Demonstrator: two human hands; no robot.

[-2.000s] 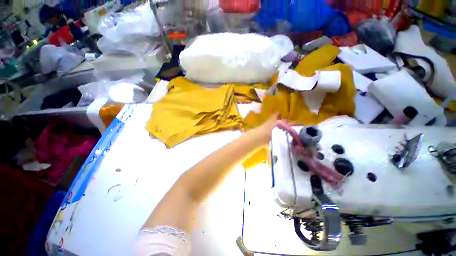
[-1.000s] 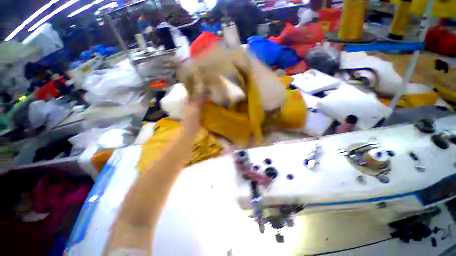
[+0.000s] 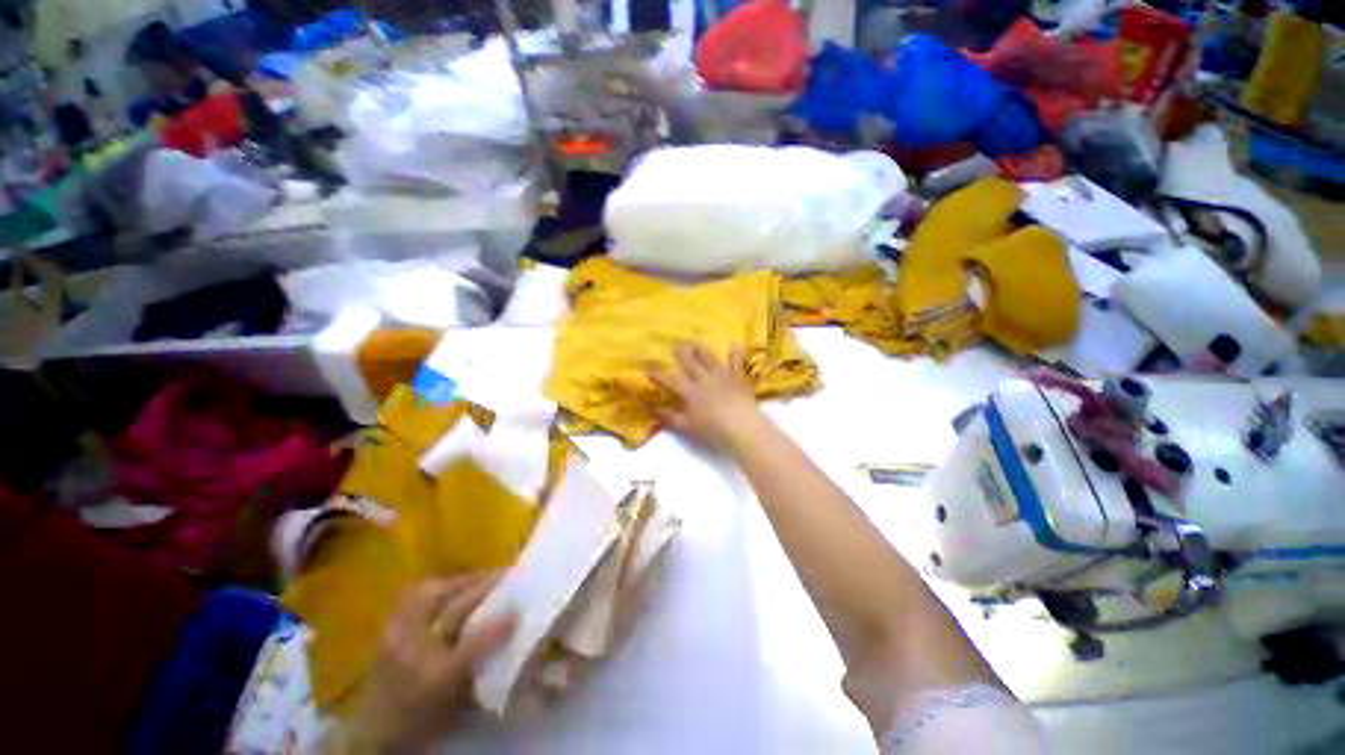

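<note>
My left hand [image 3: 428, 656] is at the lower left, somewhat blurred. It grips a bundle of yellow and white pieces [image 3: 553, 568], with white layered edges towards the right and mustard-yellow fabric hanging over the table's left edge. My right hand [image 3: 705, 395] lies with fingers spread on the front of a stack of yellow cut pieces [image 3: 671, 317]. My right forearm crosses the white table [image 3: 708, 634] from the lower right.
The sewing machine head [image 3: 1033, 472] stands at the right, with a pink strip on top. A white wrapped bundle [image 3: 752, 207] lies behind the stack. Curled yellow pieces [image 3: 1028, 288] and white pieces lie at the back right. Pink cloth [image 3: 221, 457] is at the far left.
The raised yellow-and-white bundle has come down to the table's left side in my left hand. My right hand has come into view onto the yellow stack. The view has shifted; the machine sits further right.
</note>
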